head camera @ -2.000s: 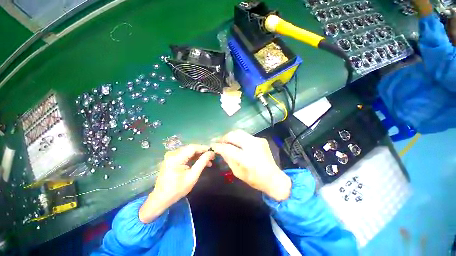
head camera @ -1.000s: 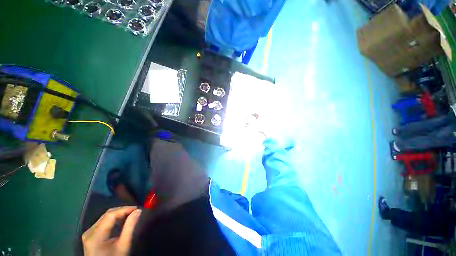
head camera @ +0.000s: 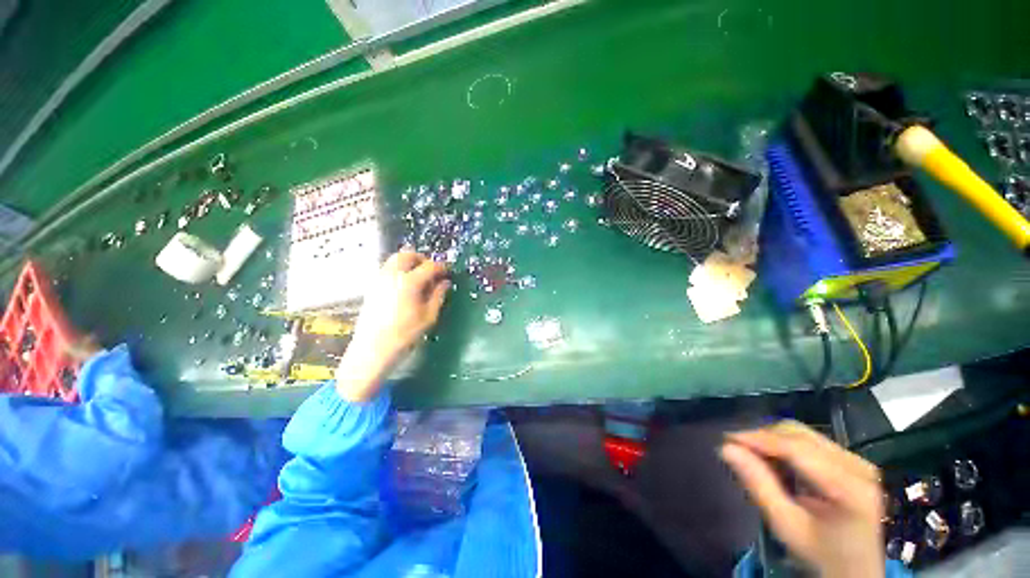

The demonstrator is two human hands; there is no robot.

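A loose pile of small silver and dark components lies on the green bench, scattering to the right. My left hand is at the near left edge of the pile, fingers bent down onto it; whether it pinches a piece is hidden. My right hand is over the bench's near edge at the lower right, thumb and fingertips close together; no piece can be made out in it. A white parts tray with reddish-dark rows lies left of the pile.
A fume fan, cream scraps and a soldering station with a yellow-handled iron stand right. A black tray with round assemblies is lower right. A neighbour's blue sleeve and red tray are left.
The view has swung back from the floor and white tray to the bench. My left hand is now at the pile. My right hand has come away from the white tray's side.
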